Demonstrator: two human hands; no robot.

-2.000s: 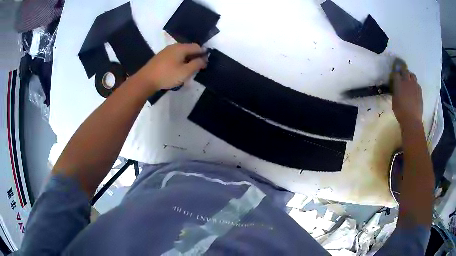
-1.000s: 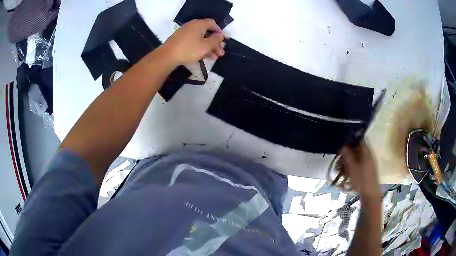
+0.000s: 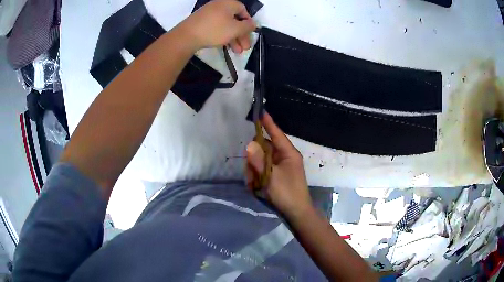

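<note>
Two long black curved panels lie side by side on the white table cover, the upper panel (image 3: 353,66) and the lower panel (image 3: 353,134), with a pale gap between them. My right hand (image 3: 282,173) holds the shears (image 3: 259,104) by their yellow handles. The dark blades point away from me, over the panels' left ends, and look nearly closed. My left hand (image 3: 226,26) pinches the black tape at the upper panel's top left corner. A loop of the thin black tape (image 3: 232,66) hangs below my left hand onto the table.
Smaller black cut pieces (image 3: 200,82) lie at the left, partly under my left forearm. Another black piece shows behind my left hand. The iron (image 3: 493,144) is cut off at the right edge, by the brown scorch stain (image 3: 475,104). White scraps (image 3: 442,231) lie below the table.
My right hand has brought the shears from the right side to the panels' left ends. The view has shifted, and my left hand stays at the upper panel's left corner.
</note>
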